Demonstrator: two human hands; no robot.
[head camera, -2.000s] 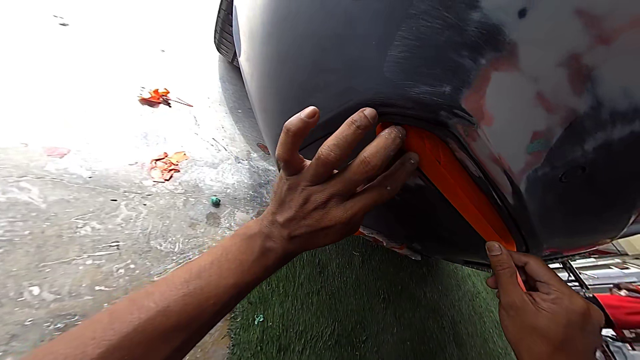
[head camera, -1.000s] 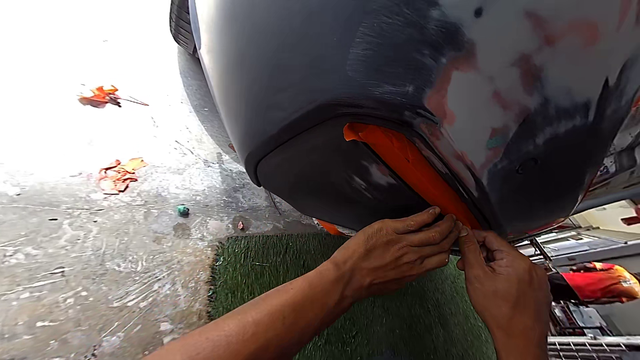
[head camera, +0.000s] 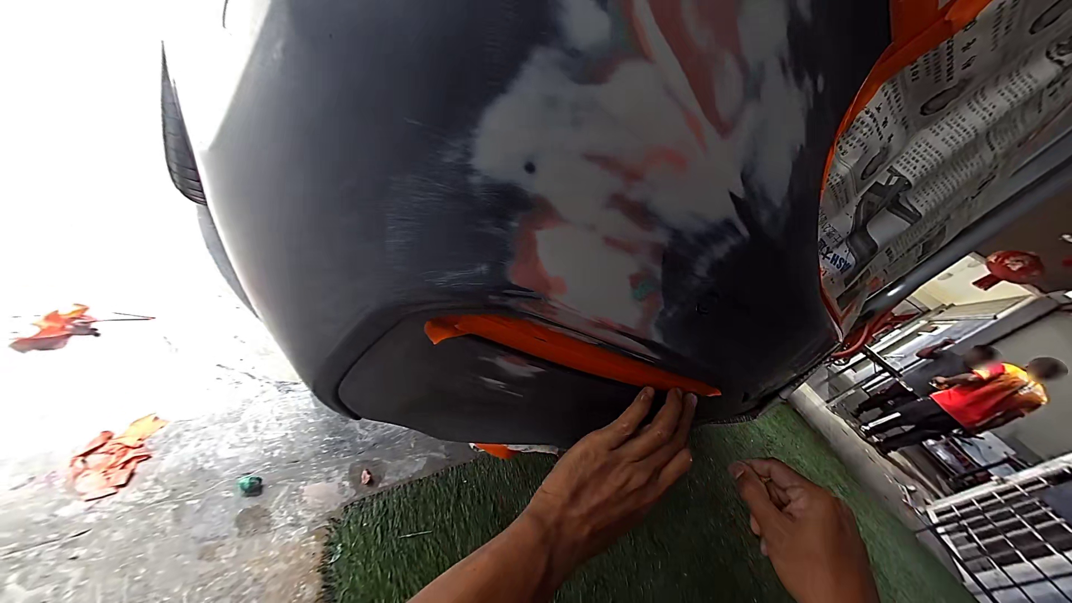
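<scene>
A strip of orange masking tape (head camera: 553, 345) lies along the recessed edge of a dark car bumper (head camera: 352, 209), its left end folded up. My left hand (head camera: 624, 461) rests with its fingertips on the lower right end of the tape and the panel beneath it, holding nothing that shows. To the right, my right hand (head camera: 804, 519) is off the bumper, above the green mat, with fingers curled and thumb near the index finger. Whether something small is between them cannot be told. Pale and reddish sanded patches (head camera: 586, 184) cover the bumper above the tape.
Newspaper (head camera: 930, 134) edged with orange tape covers the part at the upper right. Artificial grass (head camera: 419, 528) lies below the bumper. Crumpled orange tape (head camera: 113, 456) and a green lump (head camera: 249, 485) are on the concrete floor. Two people (head camera: 988, 394) stand in the background near a metal grille (head camera: 1005, 528).
My left hand has moved from the tape's upper left end to its lower right end. My right hand, earlier at the lower end, has come away from the tape. The view has shifted.
</scene>
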